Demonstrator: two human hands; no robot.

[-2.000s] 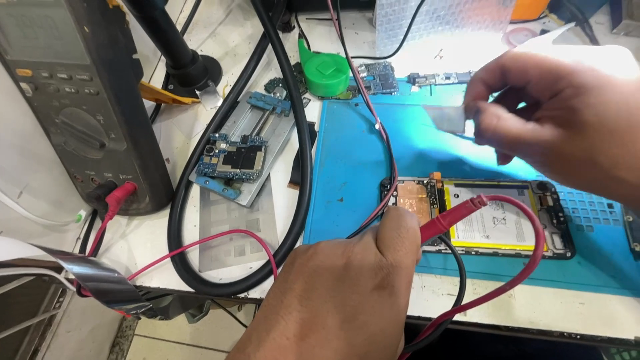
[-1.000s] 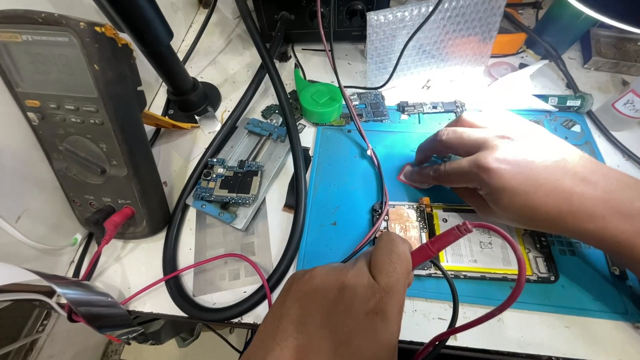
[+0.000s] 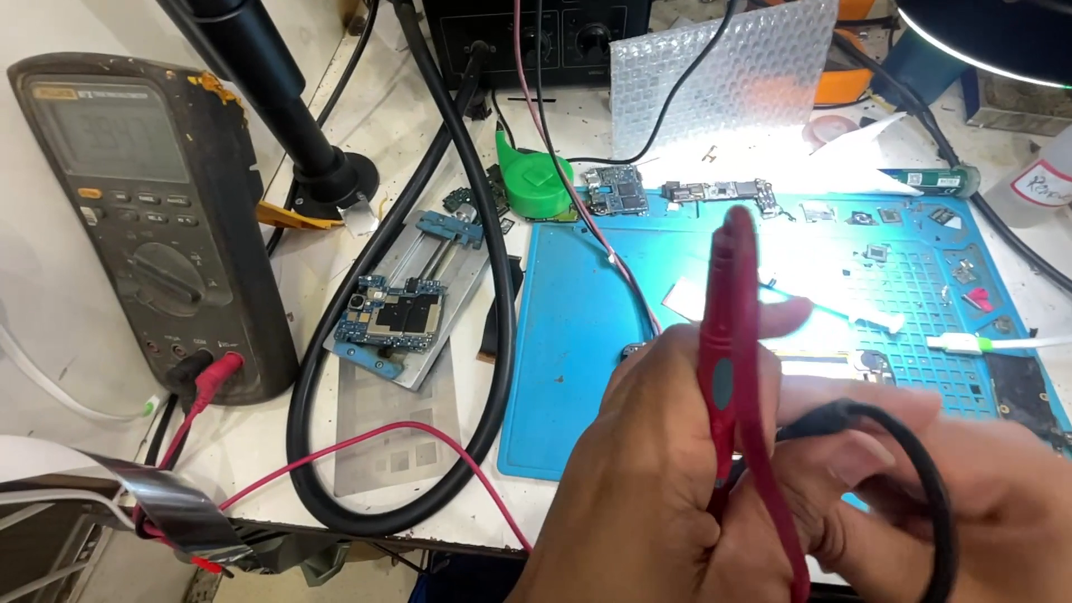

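My left hand (image 3: 653,469) is closed around a red multimeter probe (image 3: 722,368), which stands nearly upright with its lead hanging down. Close against it, my right hand (image 3: 904,494) grips the black probe (image 3: 825,419), whose lead curves down. Both hands are over the front of the blue silicone mat (image 3: 578,335) and hide most of the opened phone (image 3: 871,365). The multimeter (image 3: 159,226) stands at the left with both leads plugged in. A white card with a red edge (image 3: 687,299) lies on the mat behind my hands.
A circuit board (image 3: 394,314) sits in a metal holder (image 3: 456,310) inside a looped black cable (image 3: 301,435). A green round container (image 3: 536,182), loose boards (image 3: 615,191) and bubble wrap (image 3: 712,84) are at the back. A white-tipped cable (image 3: 963,342) crosses the mat's right side.
My left hand has raised the red probe from beside the phone. My right hand has come down beside it and now holds the black probe. The card lies on the mat.
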